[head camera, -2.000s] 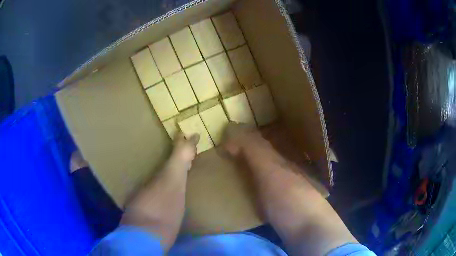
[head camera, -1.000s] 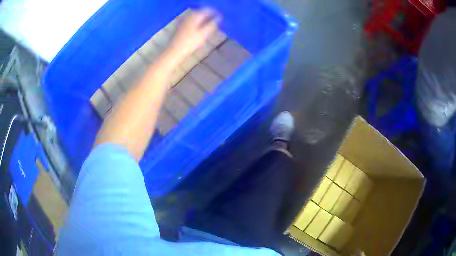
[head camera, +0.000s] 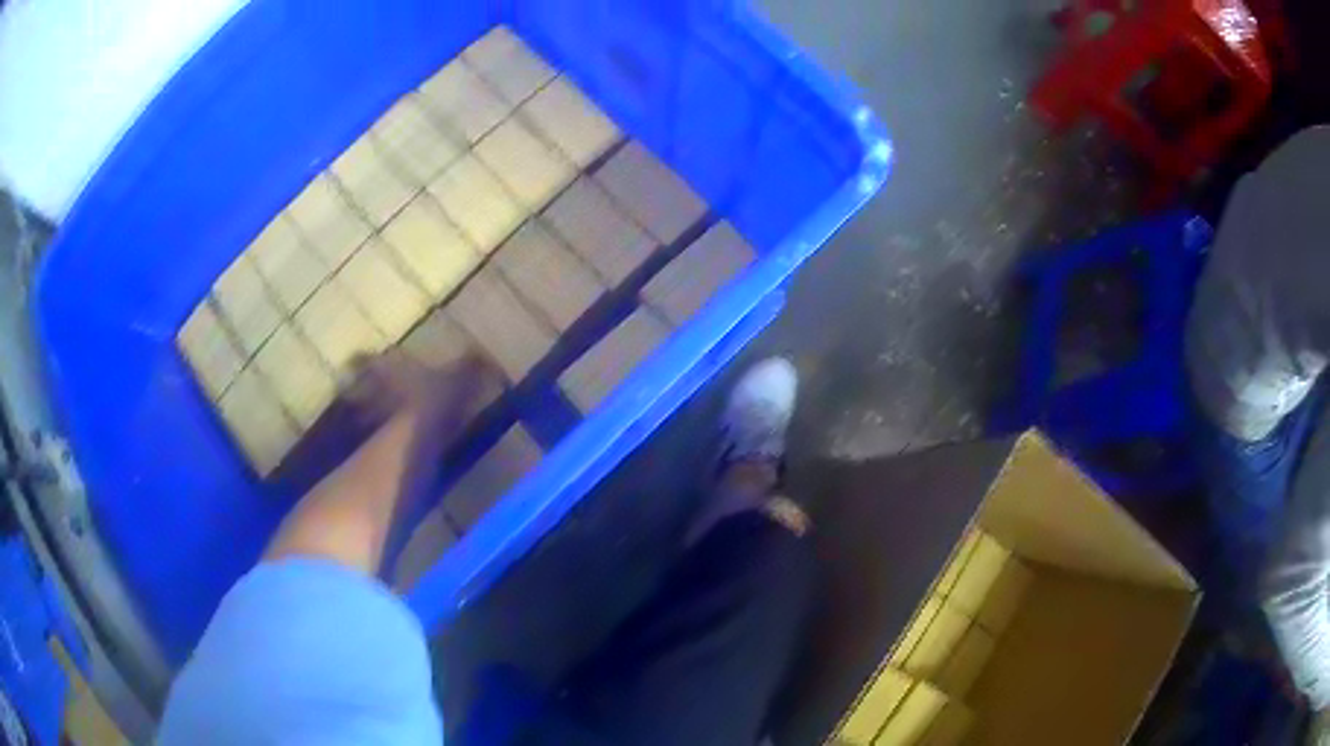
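The large blue tote (head camera: 817, 219) fills the left and centre, with rows of small kraft boxes (head camera: 387, 284) on its floor. My left hand (head camera: 423, 386) is low inside the tote, at the near end of the rows; its fingers are blurred and shadowed against the boxes, so I cannot tell if it grips one. A blue sleeve covers that upper arm. The open corrugated carton (head camera: 1109, 641) stands at the lower right, cut off by the bottom edge, with small kraft boxes at its left side. My right hand is not in view.
My leg and a white shoe (head camera: 759, 408) are between tote and carton. A red stool (head camera: 1167, 73) and a blue stool (head camera: 1116, 328) stand at the right on the grey floor. Another person's clothed leg (head camera: 1262, 335) is at the right edge.
Since the two-handed work inside the carton, my view has turned to the tote. In the last second, my left hand has moved from the tote's far side to the near end of the rows.
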